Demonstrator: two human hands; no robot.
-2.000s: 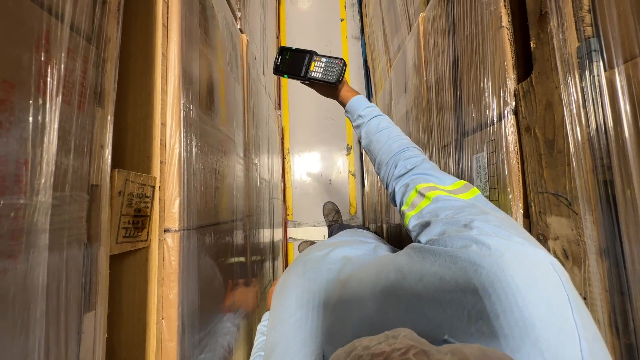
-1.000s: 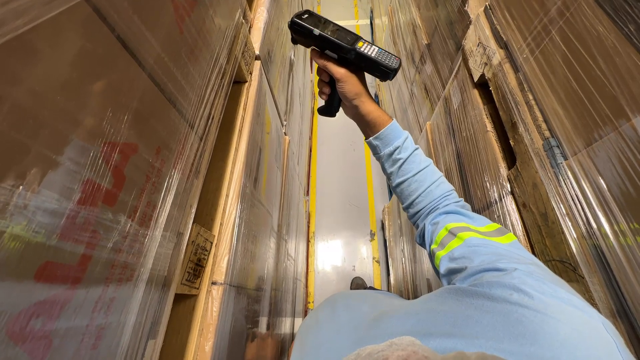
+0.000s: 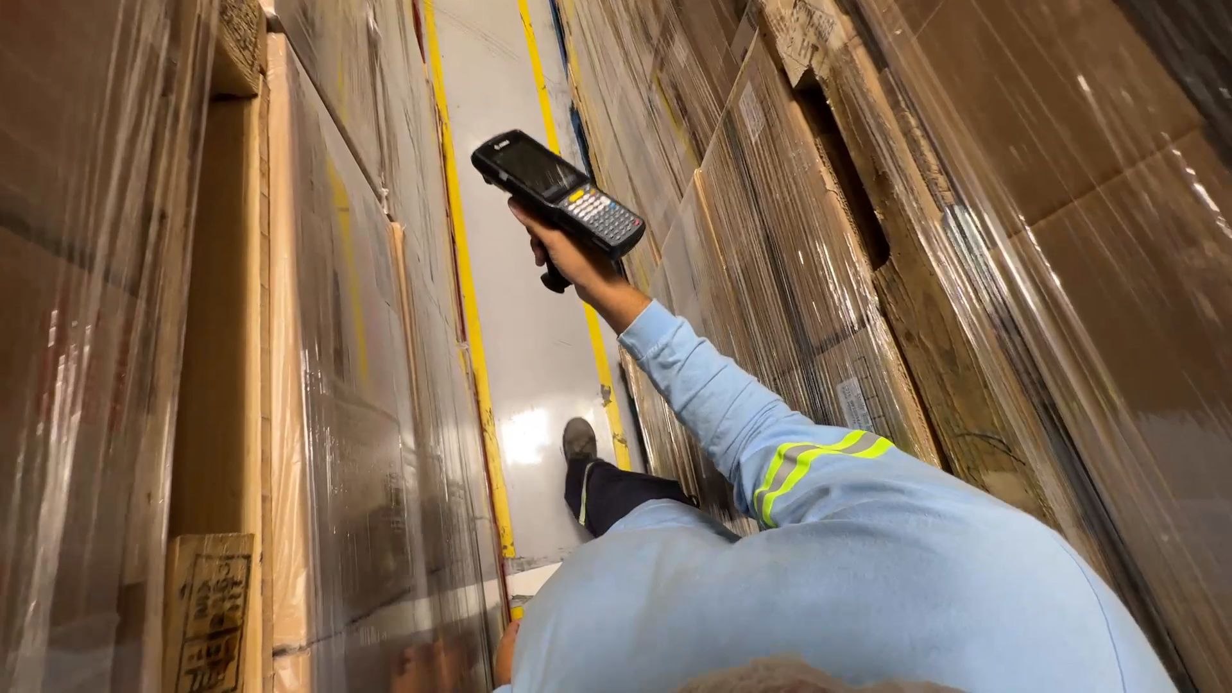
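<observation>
My right hand (image 3: 577,258) grips a black handheld barcode scanner (image 3: 558,197) by its pistol handle, with the arm stretched out ahead over the aisle floor. The scanner's dark screen and its keypad face up. Only a small part of my left hand (image 3: 506,654) shows at the bottom, low beside the wrapped load on the left; its fingers are mostly hidden by my body. A blue sleeve with a reflective band covers my right arm.
Stretch-wrapped cartons on wooden pallets stand close on both sides, the left load (image 3: 356,385) and the right load (image 3: 770,221). Between them runs a narrow grey floor (image 3: 525,337) with yellow lines (image 3: 462,260). My shoe (image 3: 579,440) is on this floor. A stamped pallet block (image 3: 210,611) is at lower left.
The scanner, still in my right hand, has turned from a side-on view one second ago to show its screen and keypad. My shoe and dark trouser leg have come further into view.
</observation>
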